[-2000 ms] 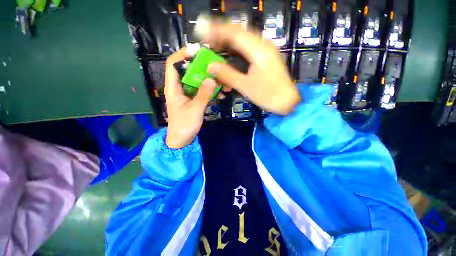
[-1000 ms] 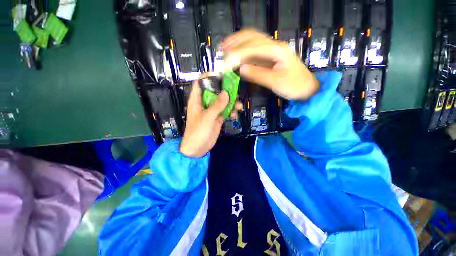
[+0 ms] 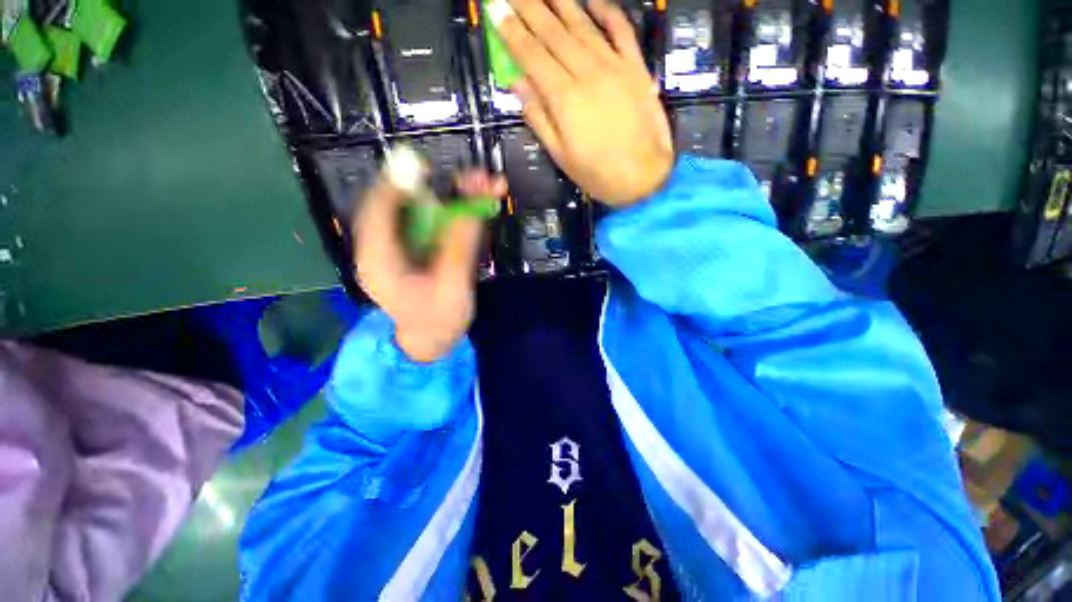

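My left hand [image 3: 417, 265] is blurred and holds green phone batteries [image 3: 433, 221] over the near left part of the black phone tray [image 3: 282, 106]. My right hand [image 3: 600, 112] is over the far row, fingers on a green battery [image 3: 503, 49] that shows at the left of the fingers, over a handset's place. The fingers hide most of that handset. Handsets lie back side up in the pockets, black with silvery inner parts and orange marks; one [image 3: 544, 194] lies in the near row between my hands.
Loose green and white batteries [image 3: 65, 47] lie on the green bench [image 3: 141, 200] at the upper left. Another tray with handsets [image 3: 1052, 200] is at the right edge. A person's pink sleeve [image 3: 106, 459] is at the lower left, near a blue stool [image 3: 253, 353].
My right hand has moved up from beside the left hand to the far row, with a green battery at its fingers. My left hand has moved left and slightly down, still holding green batteries.
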